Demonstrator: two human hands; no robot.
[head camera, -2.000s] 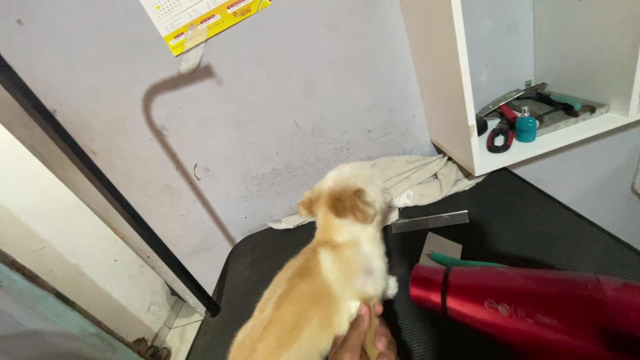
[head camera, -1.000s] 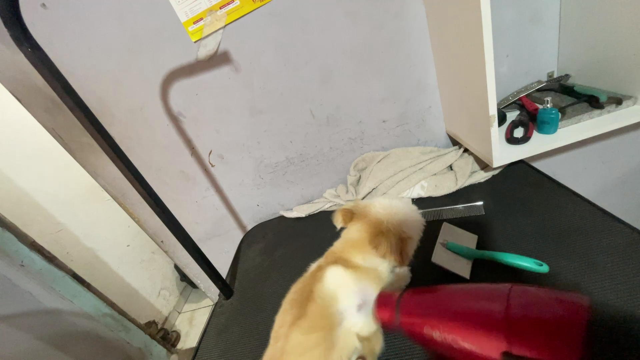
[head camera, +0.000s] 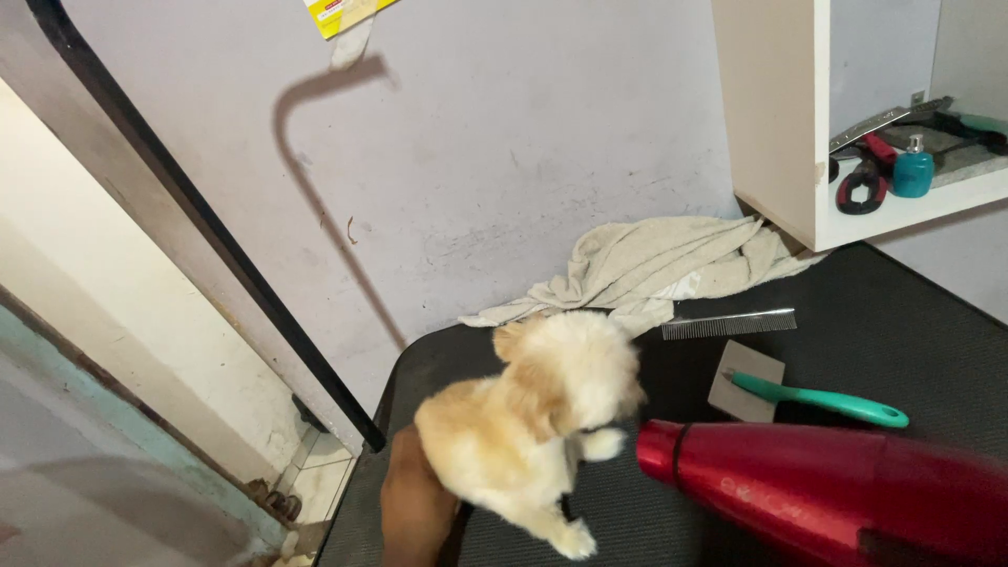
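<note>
A small cream and tan dog (head camera: 504, 441) is on the black grooming table, its head turned to the right and one front paw raised. My left hand (head camera: 413, 496) is against its rump at the left; the fingers are hidden behind the body, so their grip is unclear. From the lower right a red hair dryer (head camera: 795, 480) points its nozzle at the dog's chest and raised paw, with a gap between. My right hand is out of view. A slicker brush with a green handle (head camera: 827, 400) and a metal comb (head camera: 728, 324) lie beyond the dryer.
A crumpled beige towel (head camera: 669, 256) lies along the wall. A white shelf (head camera: 906, 216) at the upper right holds a teal bottle (head camera: 913, 169) and several tools. The black metal bar (head camera: 213, 236) of the table rises at the left. The table's black edge (head camera: 394, 370) curves beside it.
The dog has turned, its body now lower left of its head. My left hand has come into view at its rump. The dryer's nozzle, over the dog's side a second ago, is now apart from it.
</note>
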